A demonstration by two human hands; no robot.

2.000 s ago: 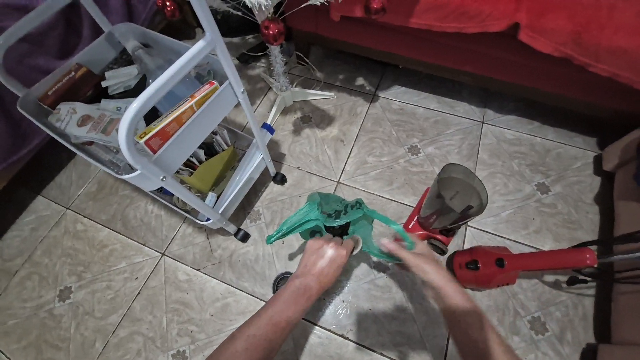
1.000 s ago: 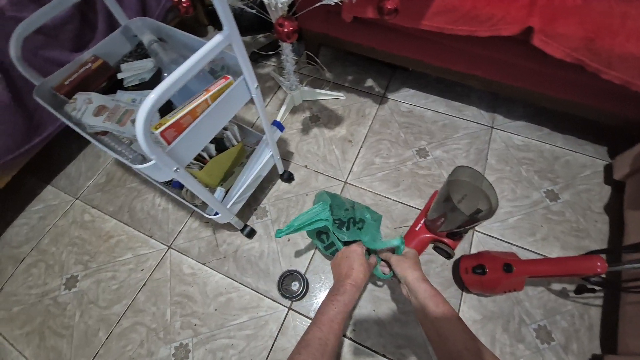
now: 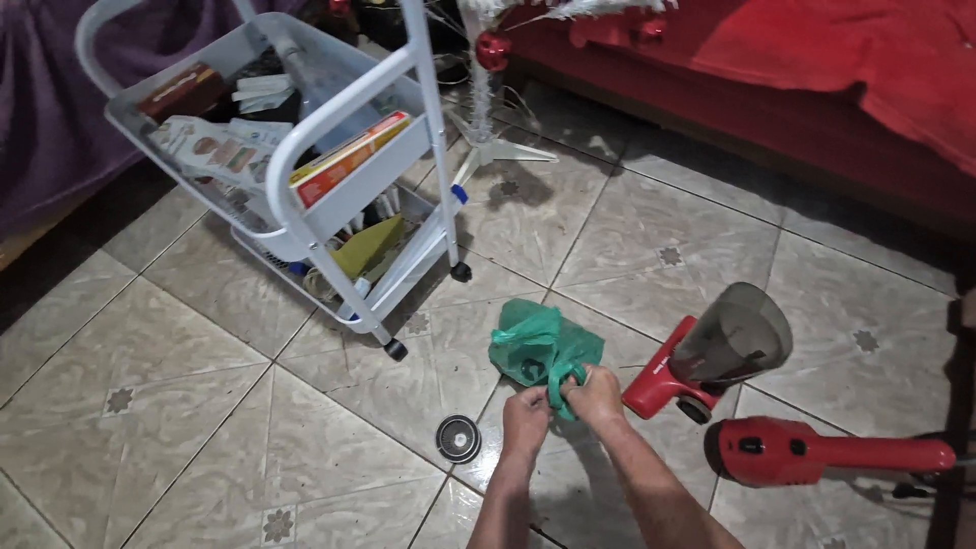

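Observation:
Low over the tiled floor, a thin green plastic bag point(image 3: 534, 343) hangs or rests in front of my hands, its neck twisted into a loop. My left hand point(image 3: 526, 419) pinches the bag's gathered end from the left. On the other side, my right hand point(image 3: 593, 396) grips the looped part, fingers partly hidden. A round black vacuum filter point(image 3: 458, 439) lies on the floor left of my left wrist. Right of my hands are a red vacuum head with a smoky clear dust cup point(image 3: 732, 335) and a red handheld vacuum body point(image 3: 801, 451) with its handle pointing right.
A white wheeled cart point(image 3: 366, 175) holding boxes and papers stands at the upper left. Behind it is the white stand of a tinsel tree point(image 3: 488, 152) with red baubles. Red cloth point(image 3: 839, 53) covers furniture at the upper right; purple cloth point(image 3: 61, 99) hangs at the left.
The bag was spread wider two seconds ago; its neck is now gathered into a loop between my hands. The filter, partly hidden by my left arm at first, is now fully visible.

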